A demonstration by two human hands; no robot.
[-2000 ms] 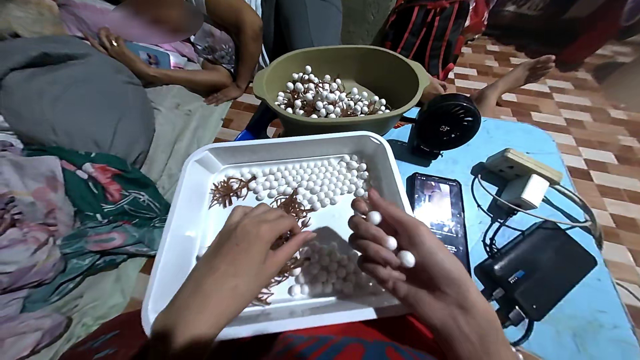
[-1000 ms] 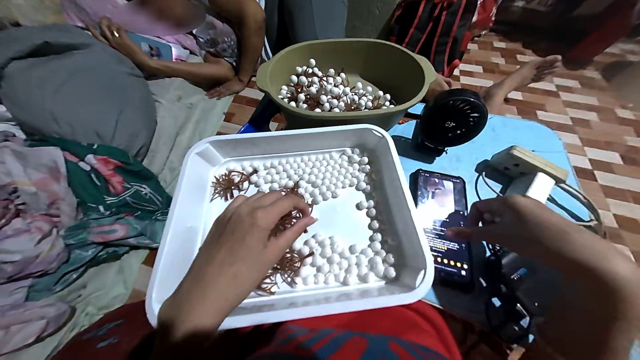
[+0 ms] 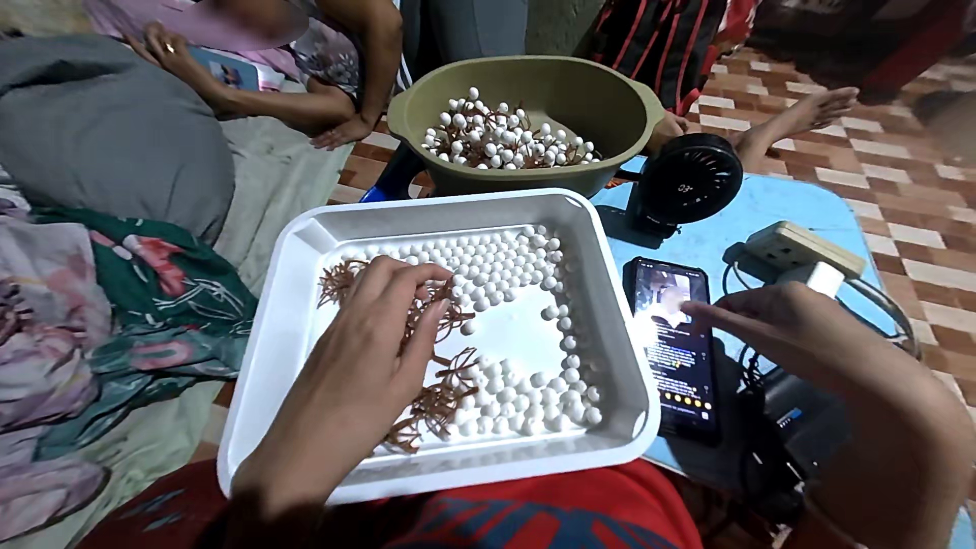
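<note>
A white plastic tray (image 3: 259, 366) rests on my lap, with small white balls (image 3: 488, 267) and brown twisted stems (image 3: 438, 404) inside. Over the tray's left part, my left hand (image 3: 366, 351) touches the brown stems with curled fingers; whether it grips any is hidden. My right hand (image 3: 793, 328) is over the blue table, its index finger at the lit screen of a smartphone (image 3: 679, 358); nothing shows in that hand. Behind the tray, an olive plastic basin (image 3: 526, 69) holds brown stems tipped with white balls (image 3: 496, 137).
On the blue table (image 3: 808, 206) stand a small black fan (image 3: 690, 179), a power strip (image 3: 804, 248) with cables and a black device (image 3: 808, 412). Another person's arm (image 3: 259, 107) is at the upper left, beside a grey cushion (image 3: 114, 137). A foot (image 3: 816, 110) shows on the right.
My right hand, earlier over the tray with white balls in it, has moved right to the phone. The phone's screen now shows text below the picture. My left hand has stayed at the stems.
</note>
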